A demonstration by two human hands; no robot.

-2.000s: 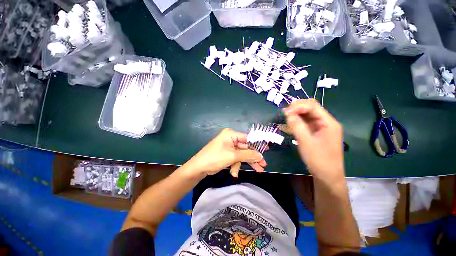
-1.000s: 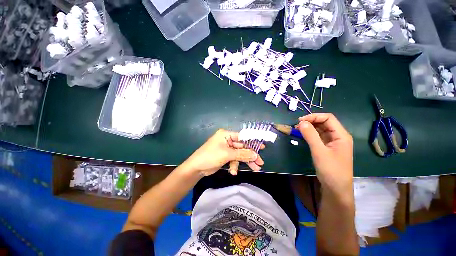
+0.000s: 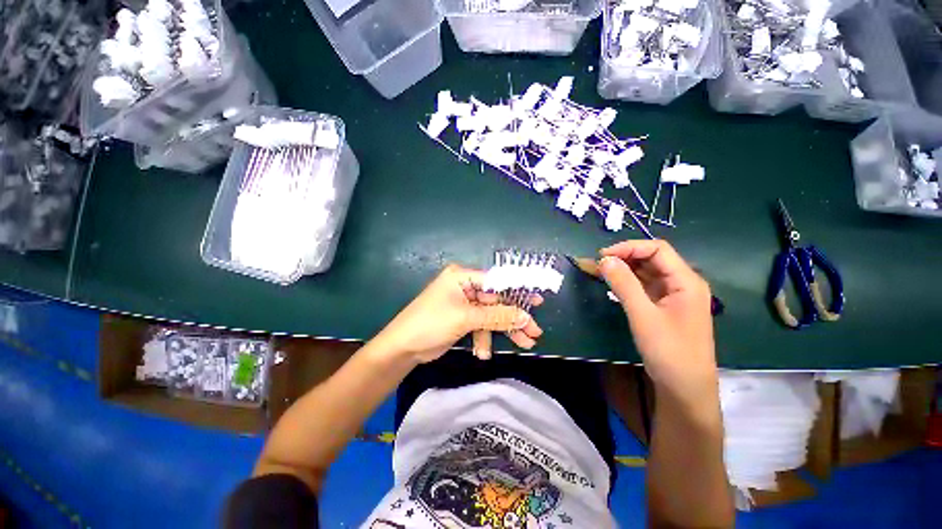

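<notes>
My left hand [image 3: 477, 312] holds a bunch of white moulded parts [image 3: 524, 277], their heads lined up in a row and thin metal legs running down between my fingers. My right hand [image 3: 657, 291] holds a pen-shaped tool [image 3: 587, 266]; its tan end and dark tip show just right of the bunch, and the rest is hidden by the fingers. Whether the tip touches a part cannot be told. A loose pile of parts [image 3: 547, 145] lies beyond the hands, with one part [image 3: 682, 174] at its right.
A tub of lined-up parts [image 3: 281, 196] stands at left, stacked tubs [image 3: 165, 98] at far left. An empty tub [image 3: 398, 62] and tubs of jumbled parts [image 3: 661, 78] stand at the back. Nippers [image 3: 804, 284] lie at right. Cardboard boxes [image 3: 186, 398] are below the bench edge.
My right hand came down from near the pile to beside the bunch, and its tool now shows. My left hand with the bunch shifted slightly left. The whole view shifted slightly.
</notes>
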